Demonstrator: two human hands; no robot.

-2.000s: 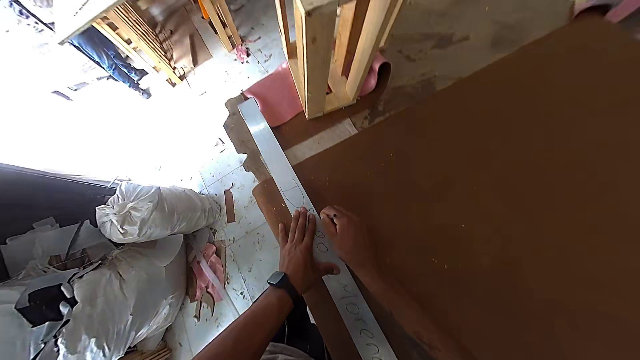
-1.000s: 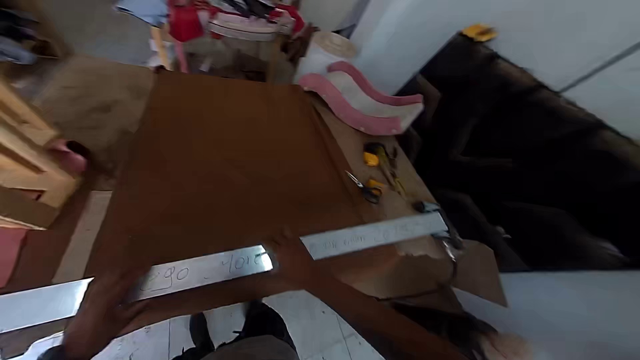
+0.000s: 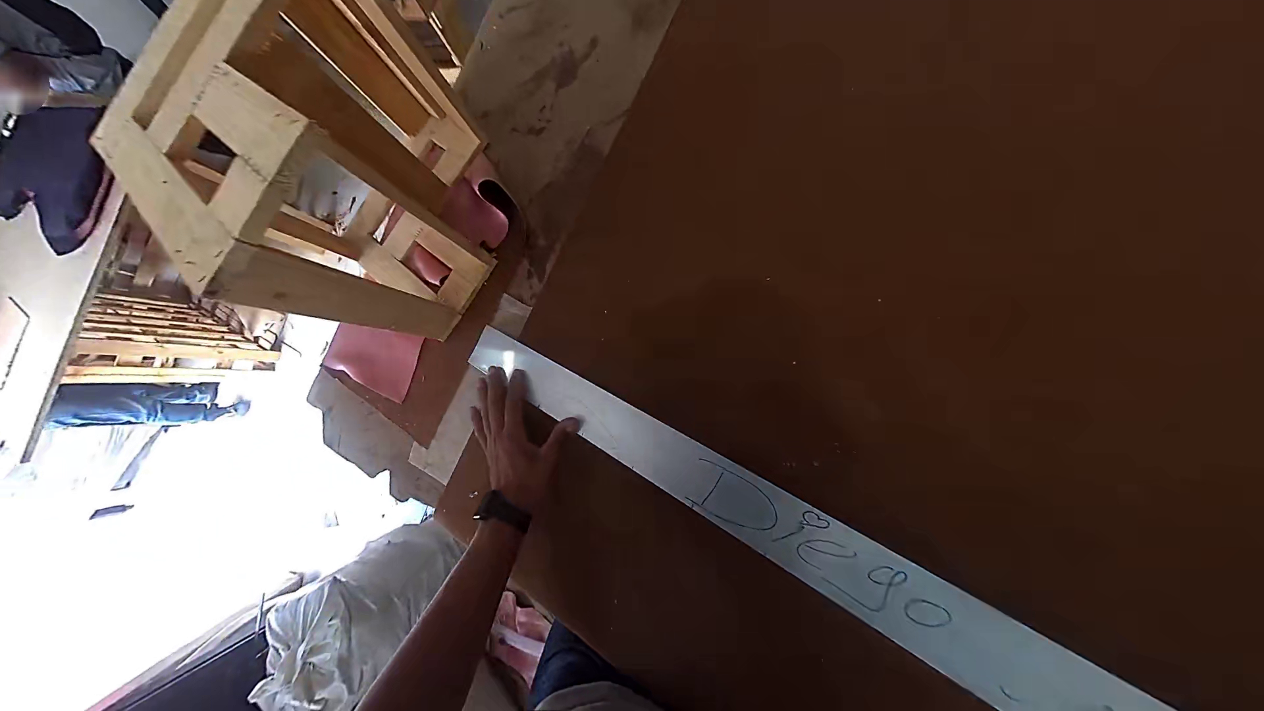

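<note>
A long flat metal straightedge (image 3: 652,449) with handwriting on it lies slantwise across a large brown sheet (image 3: 839,247), from the sheet's left edge to the lower right. My left hand (image 3: 515,434), with a dark watch at the wrist, rests near the straightedge's upper left end; its fingertips press on the metal and the thumb is spread toward the lower edge. It grasps nothing. My right hand is out of view.
Wooden frames (image 3: 341,286) stand at the upper left, beside pink material (image 3: 380,357) on the floor. White sacks (image 3: 346,612) lie at the lower left. A person in blue jeans (image 3: 138,405) is farther left, beyond a table (image 3: 30,326).
The view has swung strongly between frames. My left hand now lies near the straightedge's end; two seconds ago it was farther along, beside my right hand, which has left the view.
</note>
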